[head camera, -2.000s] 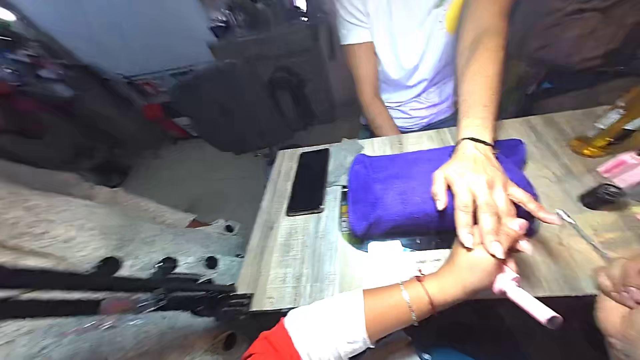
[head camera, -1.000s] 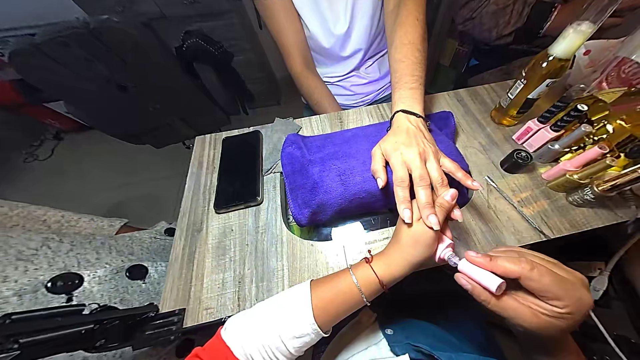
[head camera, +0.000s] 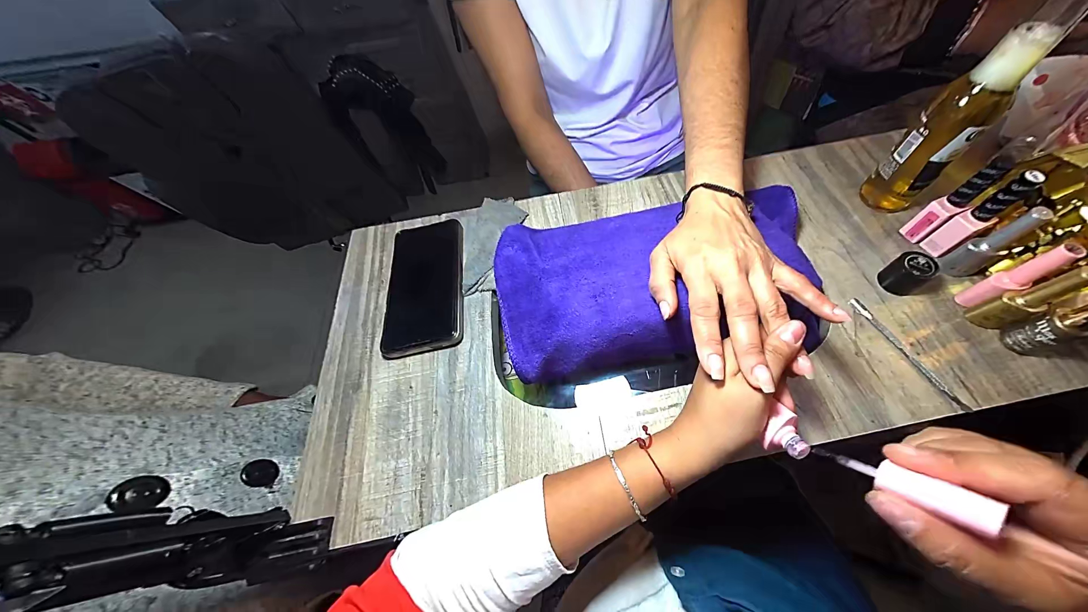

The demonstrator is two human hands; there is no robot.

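Note:
My left hand (head camera: 738,399) holds a pink nail polish bottle (head camera: 783,430) low in its palm, its open neck pointing toward my right hand. The thumb and fingers of that hand also touch the fingers of another person's hand (head camera: 722,263), which rests palm down on a rolled purple towel (head camera: 586,289). My right hand (head camera: 994,510) grips the pale pink cap (head camera: 941,497) of the polish brush. The brush's thin stem (head camera: 841,461) lies between cap and bottle, its tip close to the neck. My left fingers are partly hidden behind the other hand.
A black phone (head camera: 422,289) and a grey cloth (head camera: 491,238) lie left of the towel. At right are a metal nail tool (head camera: 909,355), a black cap (head camera: 908,273), several polish bottles (head camera: 1020,276) and a glass bottle (head camera: 939,140). The wooden tabletop's edge (head camera: 884,432) runs below the hands.
My right hand, at the right edge two seconds ago, came to the polish bottle and took hold of its cap. Since one second ago, the brush has been drawn out to the right. The view has shifted.

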